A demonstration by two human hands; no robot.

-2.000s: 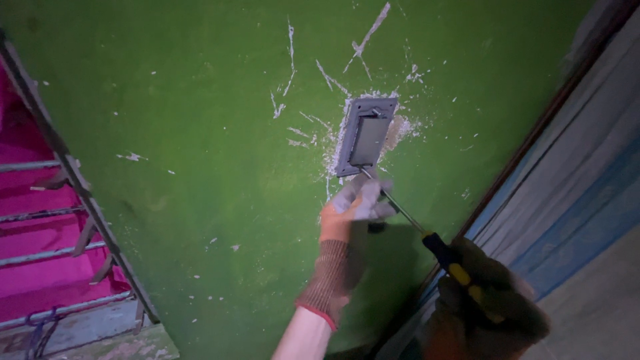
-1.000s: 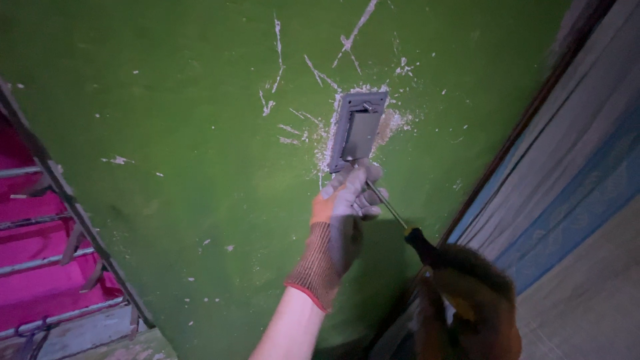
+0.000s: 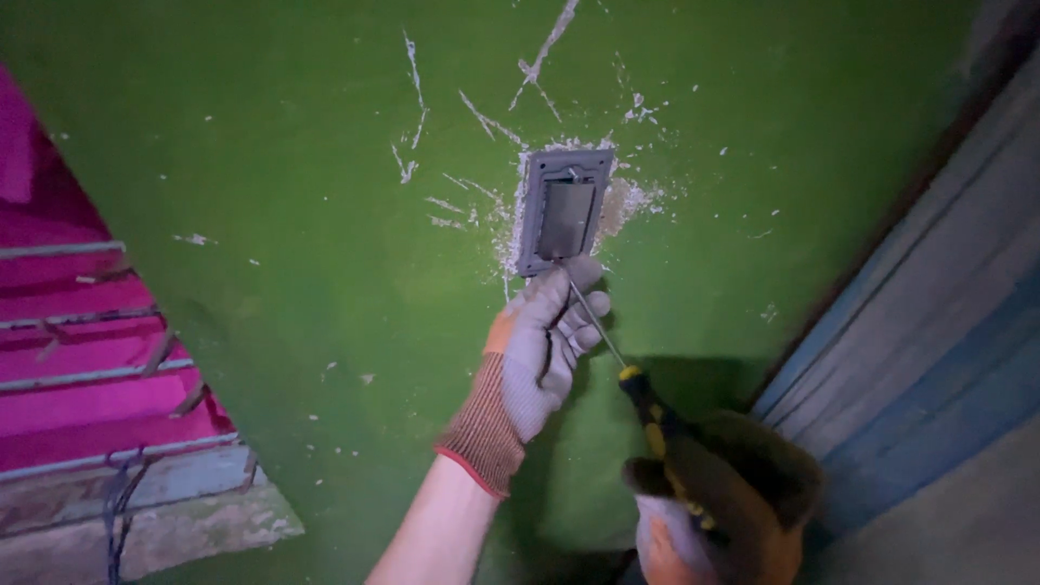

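Observation:
A grey rectangular electrical mounting frame with a metal inner plate sits slightly tilted on a green wall. At its lower edge is my left hand, in a grey and orange knit glove, its fingertips around the tip of a screwdriver. Whether those fingers pinch a screw or the shaft cannot be seen. My right hand, also gloved, grips the black and yellow handle at lower right, with the shaft slanting up to the frame's bottom. Chipped plaster surrounds the frame.
At the left is a window opening with horizontal metal bars in front of pink material, and a dark cord tied at the lowest bar. A blue and grey wooden door frame or panel runs diagonally along the right. Scratches mark the green wall.
My right hand has shifted its hold on the screwdriver handle, and more of the handle now shows than one second ago. My left hand remains at the frame's lower edge.

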